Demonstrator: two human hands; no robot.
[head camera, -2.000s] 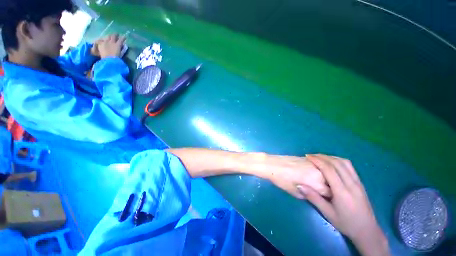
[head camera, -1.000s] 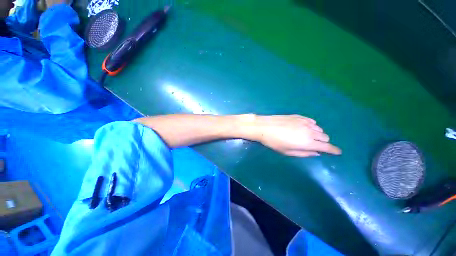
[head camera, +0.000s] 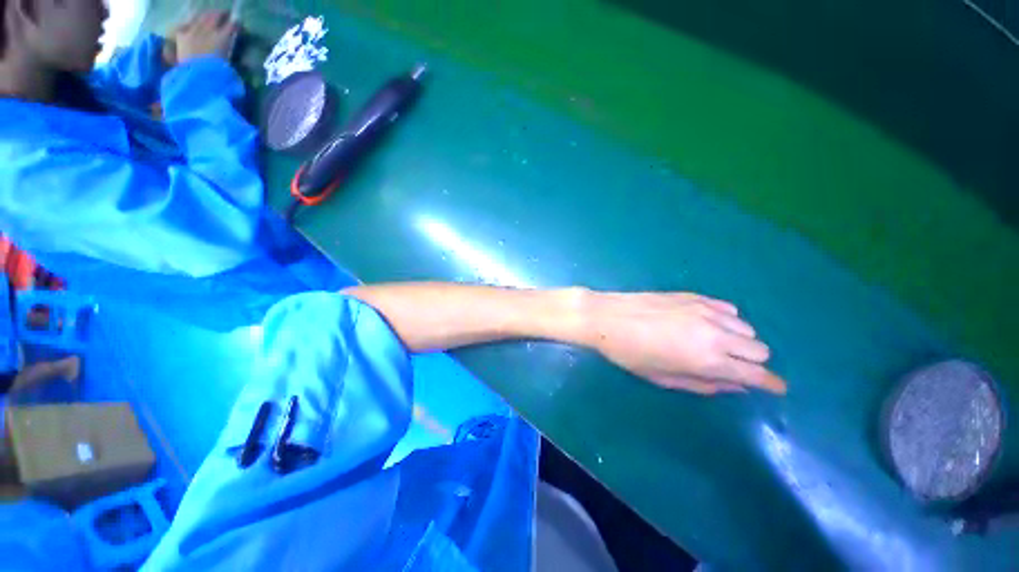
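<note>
My left hand (head camera: 687, 344) lies palm down on the glossy dark-green table (head camera: 626, 240), its fingers loosely bent and slightly spread at the tips. No object shows in it; its palm side is hidden. My right hand is out of the picture. A round speckled grey screw tray (head camera: 945, 429) lies to the right of my left hand, not touching it. The dark tip of an electric screwdriver (head camera: 983, 523) shows just below the tray, cut off at the right edge.
A person in a blue smock (head camera: 134, 168) sits at the left. Beside them lie another electric screwdriver (head camera: 358, 140), a second screw tray (head camera: 296, 112) and a pile of small white parts (head camera: 296, 50). A brighter green strip (head camera: 715, 134) runs behind. A cardboard box (head camera: 81, 453) is at the lower left.
My right hand, clasped over my left two seconds ago, has left the picture. My left hand now lies alone. The view has swung and shifted between frames.
</note>
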